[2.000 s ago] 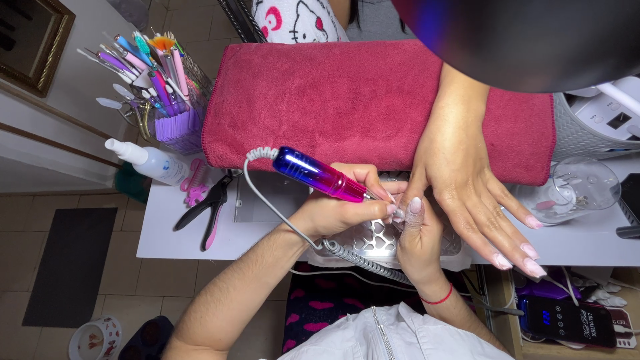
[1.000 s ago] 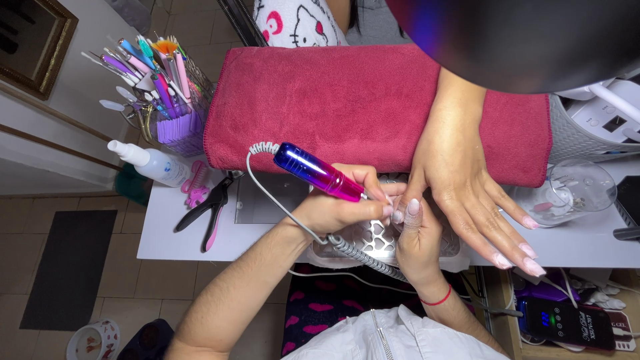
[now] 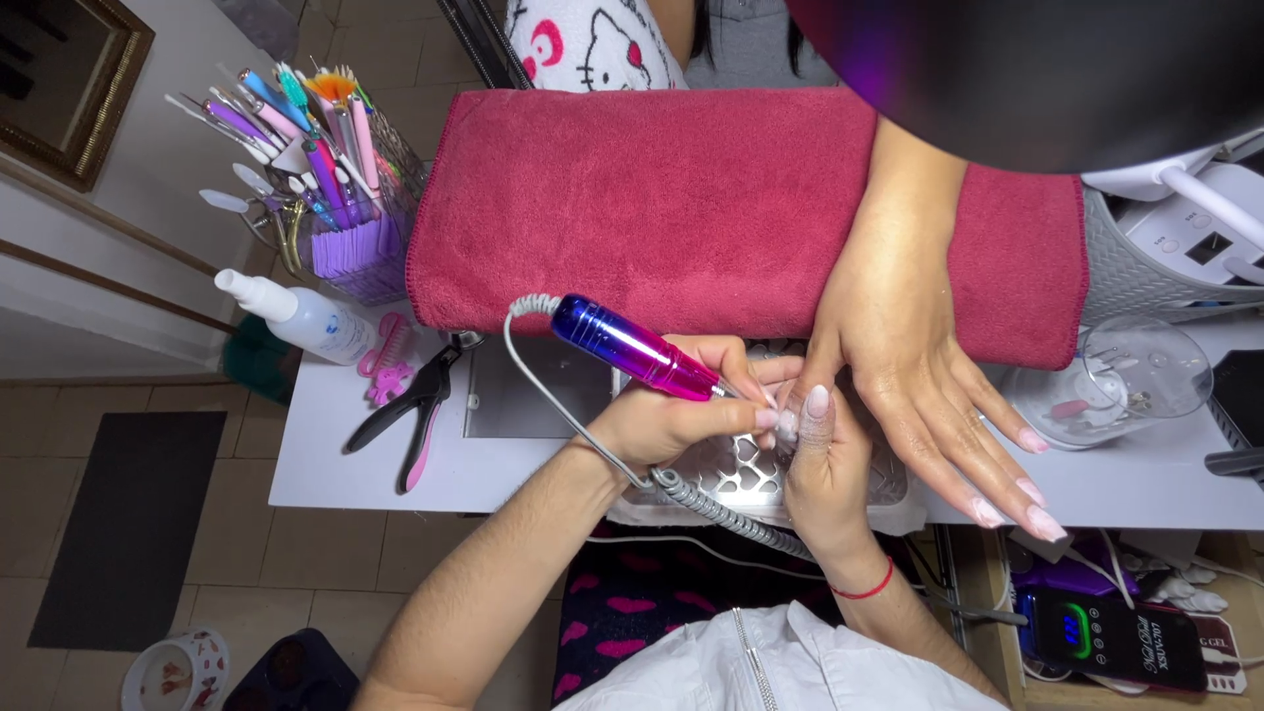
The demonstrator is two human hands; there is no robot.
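Observation:
In the head view, an electric nail drill handpiece point(image 3: 637, 348), blue fading to pink, rests in my left hand point(image 3: 681, 410), its tip at the thumbnail of another person's hand point(image 3: 894, 336). That thumb is pinched by my right hand point(image 3: 829, 459), whose own thumb is dusted white. The other person's forearm lies across a rolled dark red towel point(image 3: 652, 207), with the fingers spread over the table side. Below my hands is a dust collector's metal grille point(image 3: 748, 469), partly hidden. A coiled grey cord point(image 3: 726, 515) runs from the handpiece past my left wrist.
Nail tip cutters point(image 3: 420, 415), a pink brush point(image 3: 390, 346) and a spray bottle point(image 3: 306, 316) lie at the left, beside a holder of brushes point(image 3: 360, 242). A dark lamp point(image 3: 1037, 69) overhangs the upper right. A clear glass point(image 3: 1145, 380) and an open drawer with a drill control unit point(image 3: 1116, 637) are at the right.

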